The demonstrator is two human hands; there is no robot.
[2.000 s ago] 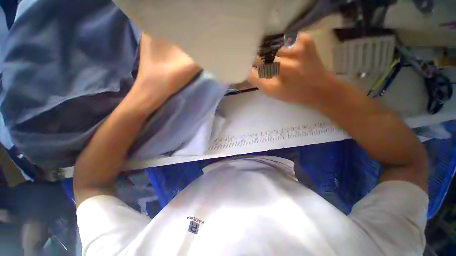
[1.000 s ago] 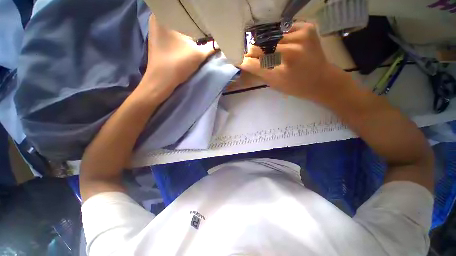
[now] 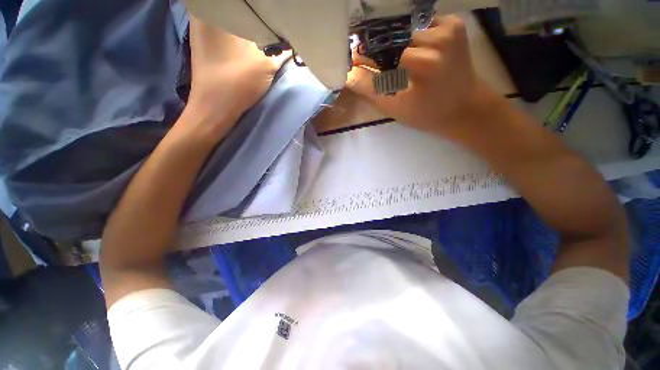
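Note:
A grey-blue garment (image 3: pixel 79 94) is heaped at the left, and its pale blue panel (image 3: pixel 282 119) runs up under the cream sewing machine head (image 3: pixel 311 36). A few loose threads stick out at the panel's edge. My left hand (image 3: pixel 231 76) lies on the cloth left of the machine head, fingers pressed on it near the lit needle area. My right hand (image 3: pixel 427 83) is right of the head, partly behind the spring and ribbed knob (image 3: pixel 391 81). Its fingertips are near the cloth edge under the head; whether they grip cloth is hidden.
A black flat pad (image 3: pixel 532 61), yellow-green snips (image 3: pixel 564 105) and black-handled scissors (image 3: pixel 640 126) lie on the right. A printed scale (image 3: pixel 376 196) runs along the white front edge. Blue plastic baskets (image 3: pixel 481 246) are below the table.
The machine head, blurred and covering more two seconds ago, now shows clearly. Since one second ago, my left hand and the garment appear slightly further left, and loose threads show at the panel's edge.

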